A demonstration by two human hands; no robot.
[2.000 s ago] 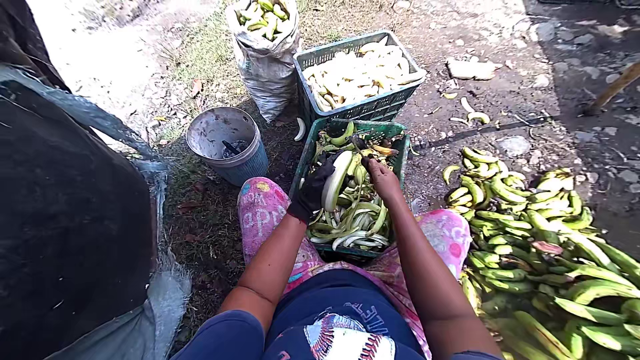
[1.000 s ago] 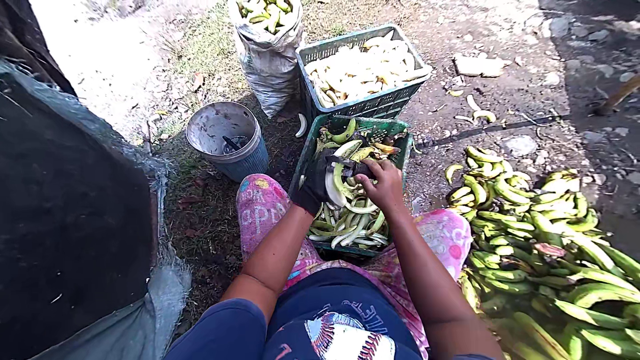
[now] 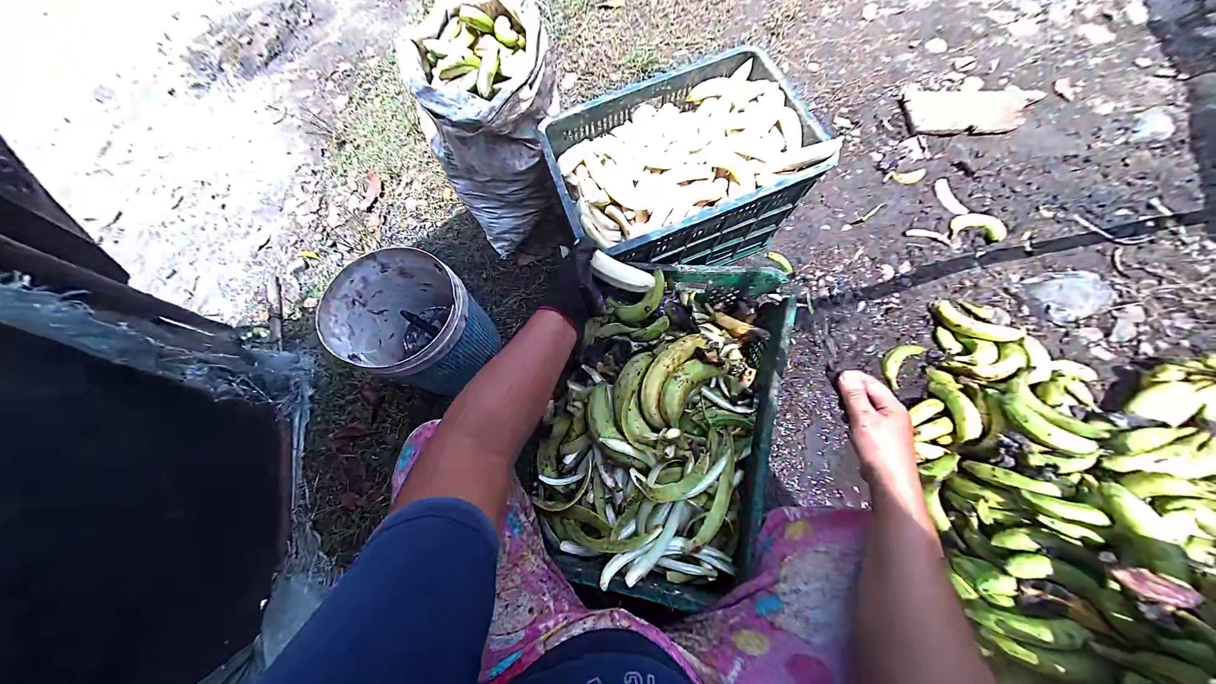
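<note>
My left hand (image 3: 576,288), in a black glove, holds a peeled white plantain (image 3: 622,273) near the back left corner of the lower green crate (image 3: 777,380). That crate stands between my knees with green peels (image 3: 665,522) and several unpeeled green plantains (image 3: 665,380). Just behind it is another green crate (image 3: 698,237), heaped with peeled plantains (image 3: 693,152). My bare right hand (image 3: 874,418) is right of the lower crate, its fingers closed on a thin dark tool, perhaps a knife (image 3: 830,347).
A dirty bucket (image 3: 475,332) stands at the left, with a dark object inside. Behind it is a sack (image 3: 489,161) of green plantain pieces. A large pile of green plantains (image 3: 1045,513) lies at the right. Dark sheeting (image 3: 142,494) borders the left side.
My hands have moved apart from over the lower crate. The left has gone forward toward the crate behind with the peeled plantain; the right has moved out to the right.
</note>
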